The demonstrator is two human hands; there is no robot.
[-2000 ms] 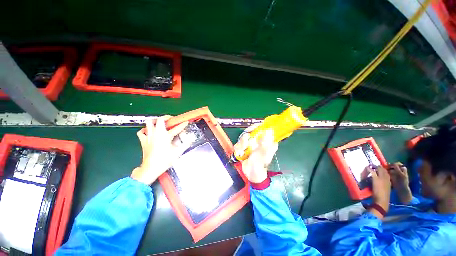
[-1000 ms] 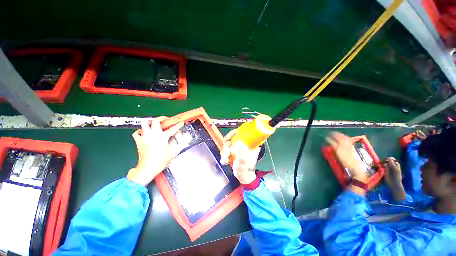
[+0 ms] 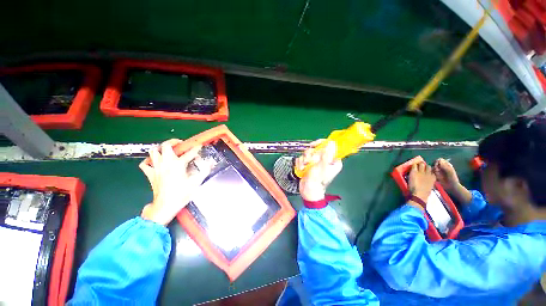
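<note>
A black tablet unit (image 3: 256,184) with its back open lies tilted in a red-orange frame (image 3: 272,226) on the green bench. A shiny white battery (image 3: 230,206) fills its middle. My left hand (image 3: 169,181) grips the frame's upper left side, fingers over the circuit end. My right hand (image 3: 319,172) holds the yellow electric screwdriver (image 3: 351,139), with its tip end over a round ridged screw dish (image 3: 286,174) right of the frame. The tip itself is hard to see.
Another framed tablet (image 3: 25,206) lies at the left. Framed tablets (image 3: 166,89) sit on the belt behind the white rail (image 3: 96,149). A black cable (image 3: 386,179) hangs at right. A co-worker (image 3: 443,251) in blue handles a framed tablet (image 3: 455,230).
The screwdriver in my right hand has moved right, from the tablet's edge to the dish, uncovering the dish. My left hand stays on the frame. The co-worker's hands have moved together.
</note>
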